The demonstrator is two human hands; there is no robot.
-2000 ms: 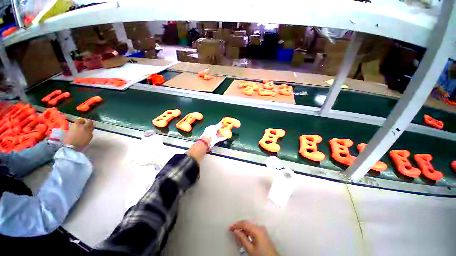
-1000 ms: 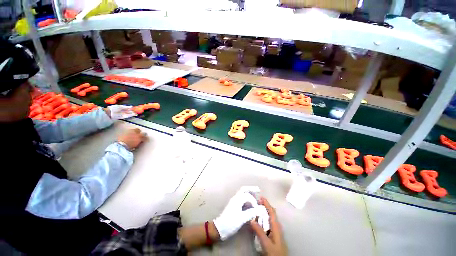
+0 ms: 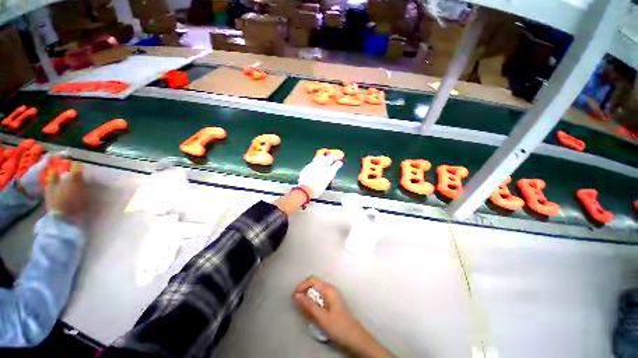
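My left hand, in a white knit glove, reaches over the green conveyor belt with its fingers on an orange grip shell. The hand covers the shell's lower part, and the shell seems to lie on the belt. My bare right hand is low over the bench, fingers curled around a small white wiping cloth. A translucent white bottle stands between the right hand and the belt.
Spaced orange shells lie along the belt on both sides. A white metal post slants across the right. At left are a neighbour's hand and sleeve, piled shells and a crumpled white cloth. Cardboard holds more shells.
My left hand has left my right hand and moved forward onto a shell on the belt. My right hand stays low with the cloth. The view has shifted; the neighbour is mostly out of it.
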